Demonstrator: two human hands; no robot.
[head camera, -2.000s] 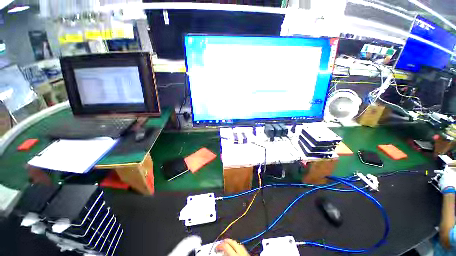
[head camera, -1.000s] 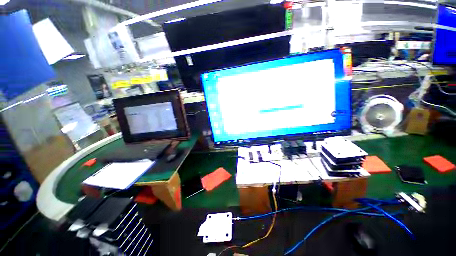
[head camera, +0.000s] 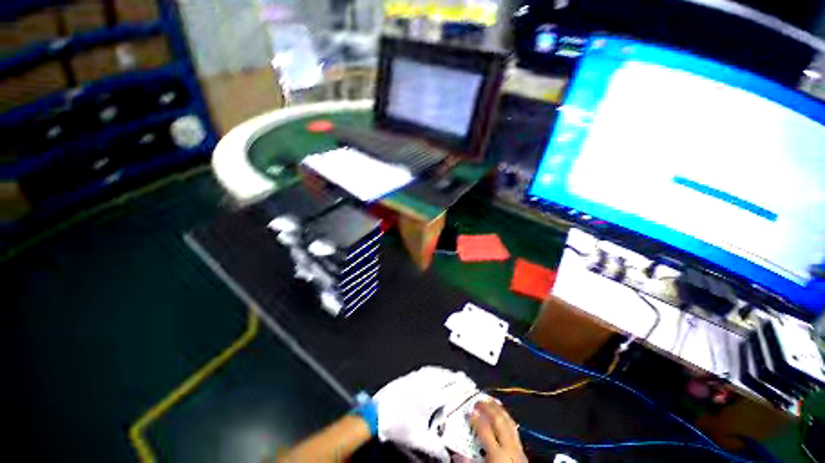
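Observation:
My left hand (head camera: 421, 409), in a white glove with a blue band at the wrist, holds a small white unit (head camera: 461, 430) on the black mat at the bottom centre. My right hand (head camera: 497, 432), bare-fingered and cut off by the lower edge, has its fingers on the same unit. An orange cable (head camera: 552, 392) and a blue cable (head camera: 597, 445) run up to that unit; their ends are hidden by the hands. A second white unit (head camera: 479, 333) lies flat just beyond, with a blue cable at its right corner.
A stack of black units (head camera: 348, 249) stands at left on the mat. Beyond are a stand with papers (head camera: 357, 172), a small screen (head camera: 434, 99), red-orange pads (head camera: 481, 247), a white riser (head camera: 624, 298) and the main monitor (head camera: 696, 163). Blue shelving (head camera: 90, 99) and floor show at far left.
The view has swung left and tilted, so the floor and shelving show. Both hands, almost out of the picture a second ago, are now in view on the unit.

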